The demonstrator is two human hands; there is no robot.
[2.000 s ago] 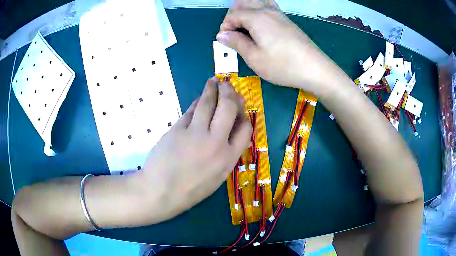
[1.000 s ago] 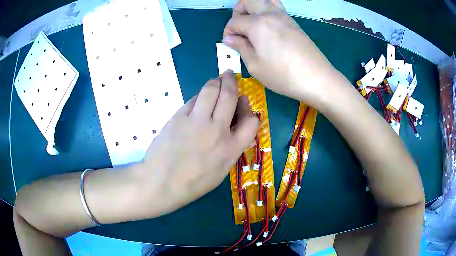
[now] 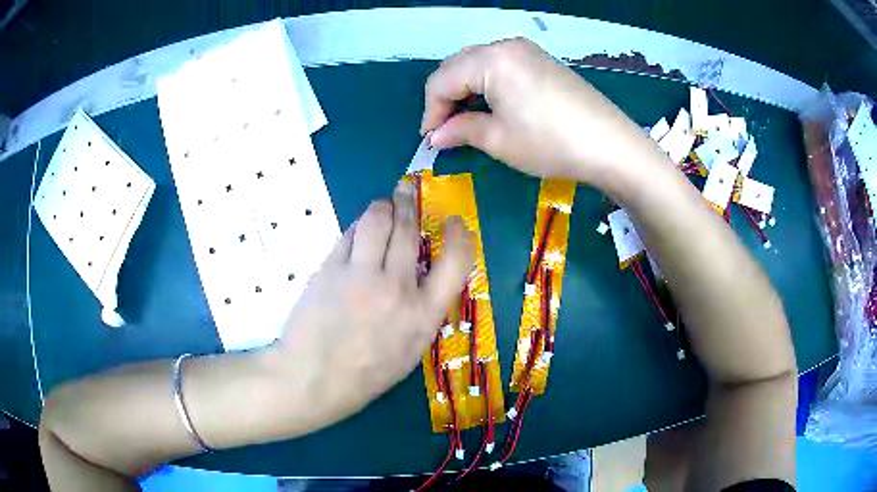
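A white adhesive pad sits at the upper end of the left orange cell column, tilted. My right hand pinches its upper corner between thumb and finger. My left hand lies over the left column, fingertips near the pad's lower end; what they touch is partly hidden. Red-black lead wires with tiny white connectors run down this column. A narrower orange cell column lies to its right. The large white pad sheet with dark dots lies left of the columns, partly under my left hand.
A smaller dotted pad sheet with a curled corner lies far left. Padded cells are piled at right, and another padded cell lies near my right forearm. A clear plastic bag is far right. A pale rail runs behind.
The view has shifted, so the mat and its contents sit differently. The pad now looks narrower and tilted. A padded cell beside my right forearm has come into view. My right hand still pinches the pad.
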